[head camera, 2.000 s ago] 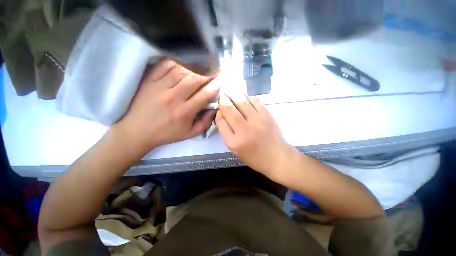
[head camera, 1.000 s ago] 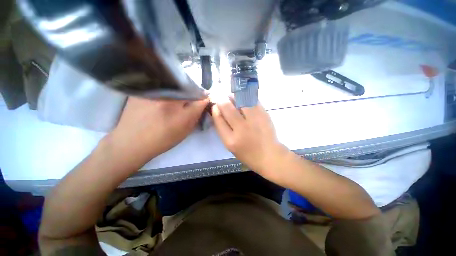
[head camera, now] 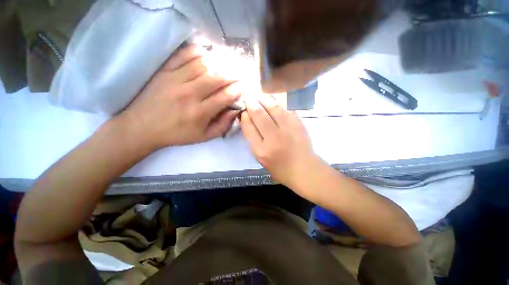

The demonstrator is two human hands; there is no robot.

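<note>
My left hand [head camera: 181, 106] lies on the table left of the brightly lit needle area, its thumb and fingers pinching a small fold of cloth, the seam edge [head camera: 233, 129]. My right hand [head camera: 279, 139] meets it from the right, fingertips on the same fold. White pocketing cloth [head camera: 120, 55] lies behind and left of my left hand, joined to brown cloth [head camera: 33, 42] at the far left. The presser foot and needle are lost in glare. A small grey-blue block [head camera: 302, 97] stands just right of my right fingertips.
Black thread snips [head camera: 389, 90] lie on the white table right of the block. A dark, blurred machine part hangs close above the work. A ribbed grey knob [head camera: 438, 47] is at upper right. A measuring scale [head camera: 223, 181] edges the table. White cloth [head camera: 424, 197] hangs below it.
The view has shifted, so the machine parts overhead appear further right. The left fingers show more fully than a second ago. Both hands still hold the small fold together.
</note>
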